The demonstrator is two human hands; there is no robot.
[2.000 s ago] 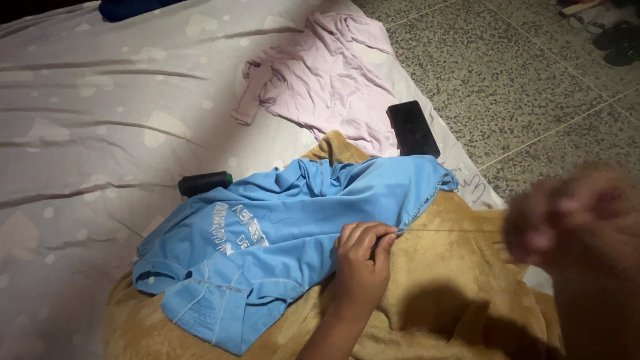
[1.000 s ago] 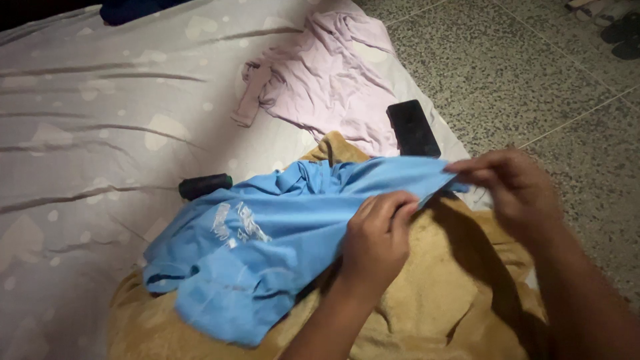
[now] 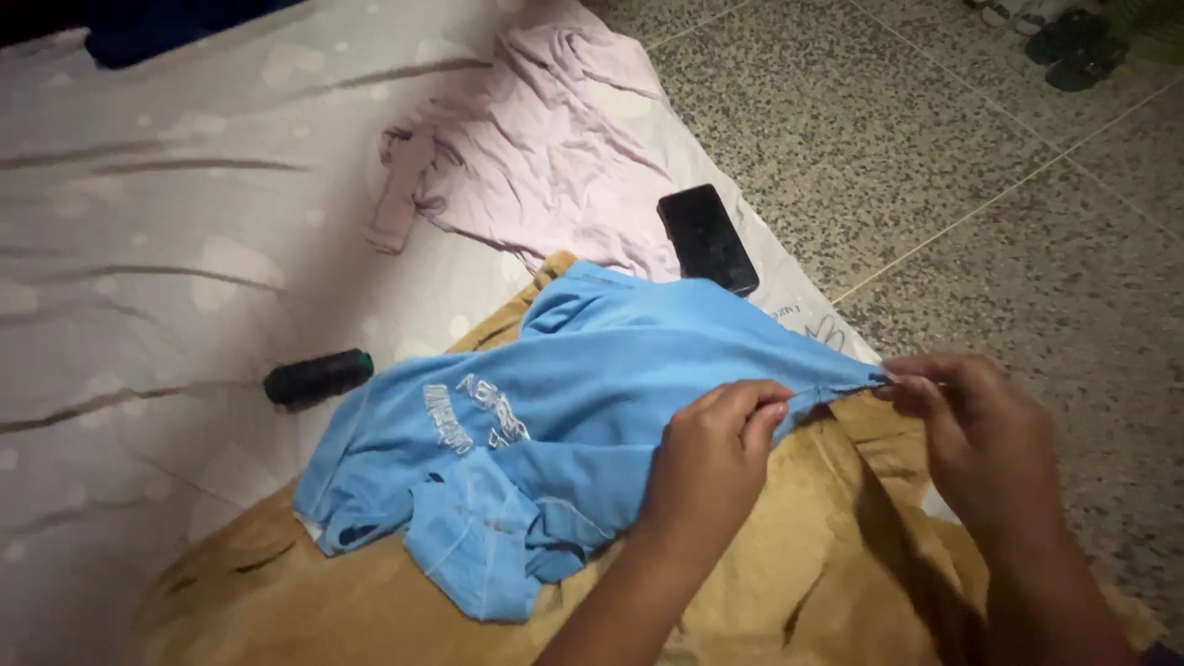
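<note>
A blue shirt (image 3: 601, 361) with white lettering lies across a tan plush blanket (image 3: 758, 583). My left hand (image 3: 717, 444) pinches the shirt's edge between thumb and fingertips. At the right end of that edge, my right hand (image 3: 971, 425) closes its fingertips on the cloth, where dark stitching shows. The edge is drawn taut between both hands. Whether a needle sits in my right fingers cannot be told. A spool of dark thread (image 3: 319, 377) lies on its side beyond the shirt's left part.
A pale pink garment (image 3: 555, 148) and a black smartphone (image 3: 709, 239) lie on the patterned bed sheet (image 3: 213, 222). The bed's edge borders a speckled tile floor (image 3: 879, 157). Dark footwear (image 3: 1076, 48) stands at the upper right; dark blue cloth (image 3: 176, 28) lies upper left.
My right hand was apart from the shirt at the right two seconds ago, with a thread stretched toward it; it now grips the shirt's edge. The edge has been pulled straight to the right.
</note>
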